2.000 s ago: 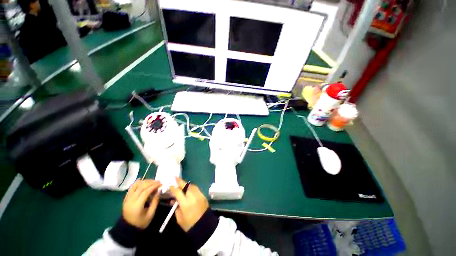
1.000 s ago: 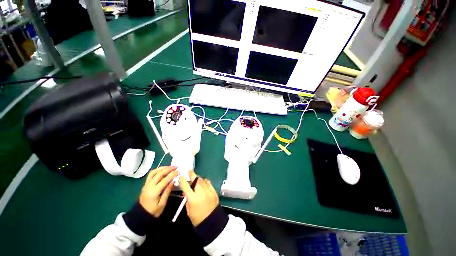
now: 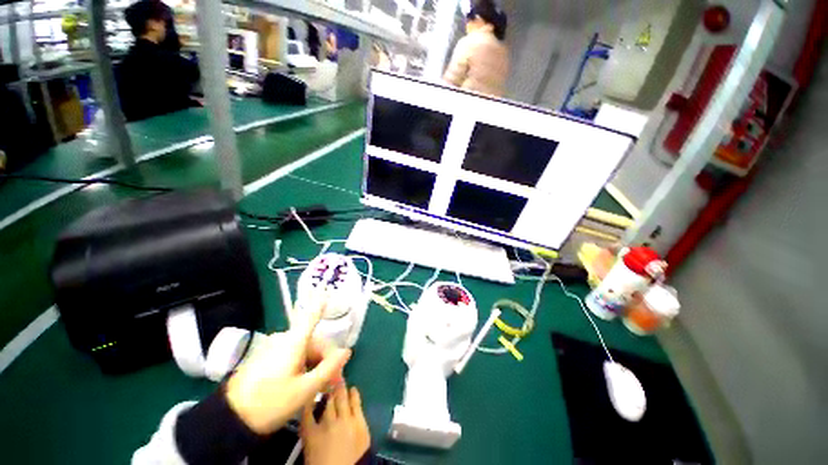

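Note:
The left white camera (image 3: pixel 333 291) stands with its LED ring up; my left hand (image 3: pixel 272 381) grips its lower part, one finger along its head. My right hand (image 3: pixel 338 429) is just below, cut off by the bottom edge, with a slim pen (image 3: pixel 294 451) in it, mostly hidden. The left camera's base is hidden behind my hands. The right white camera (image 3: pixel 427 363) stands beside it, untouched, with its base toward me and a thin white antenna at its right side.
A black label printer (image 3: pixel 154 272) with a white strip (image 3: pixel 186 341) is left. Behind are a keyboard (image 3: pixel 427 250) and monitor (image 3: pixel 581 182). Yellow tape (image 3: pixel 515 318), a mouse (image 3: pixel 625 390) on its pad (image 3: pixel 581 400) and a red-topped bottle (image 3: pixel 622 286) are right. Two people are beyond.
The view has tilted up, showing people beyond the bench. My left hand has moved up the left camera, with a finger reaching its head. My right hand stays low near its base.

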